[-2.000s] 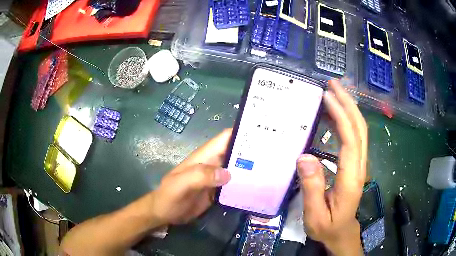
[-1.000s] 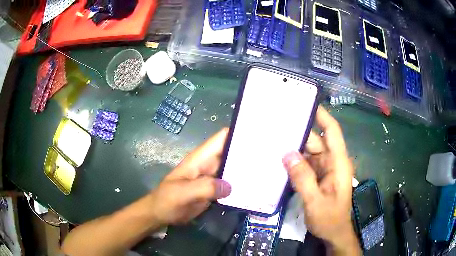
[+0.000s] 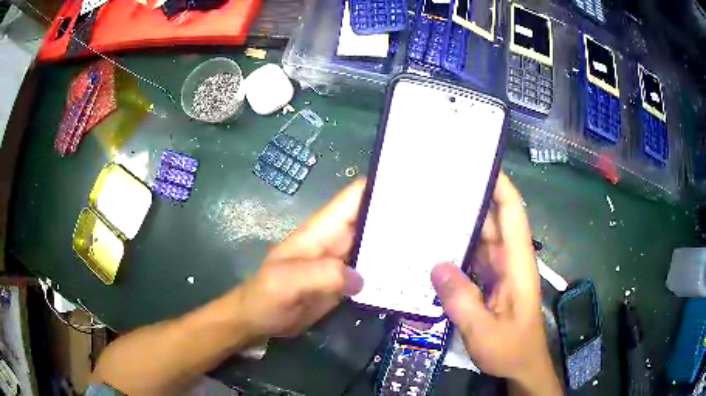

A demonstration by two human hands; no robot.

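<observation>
A smartphone with a bright white, almost blank screen and dark edge is held upright in both hands. My left hand grips its lower left side, thumb at the edge. My right hand is around its lower right side, thumb tip over the lower screen; its other fingers are partly hidden behind the phone. A keypad phone body lies below the smartphone, its upper end partly covered.
A clear tray of keypad phones is at the back. A red tray, screw dish, white piece, open yellow tin and keypad mats lie left. A front housing and white bottle are at right.
The smartphone's screen went from showing a clock and text to nearly blank white. My right hand moved from beside it onto its lower right side and screen. The view has shifted slightly.
</observation>
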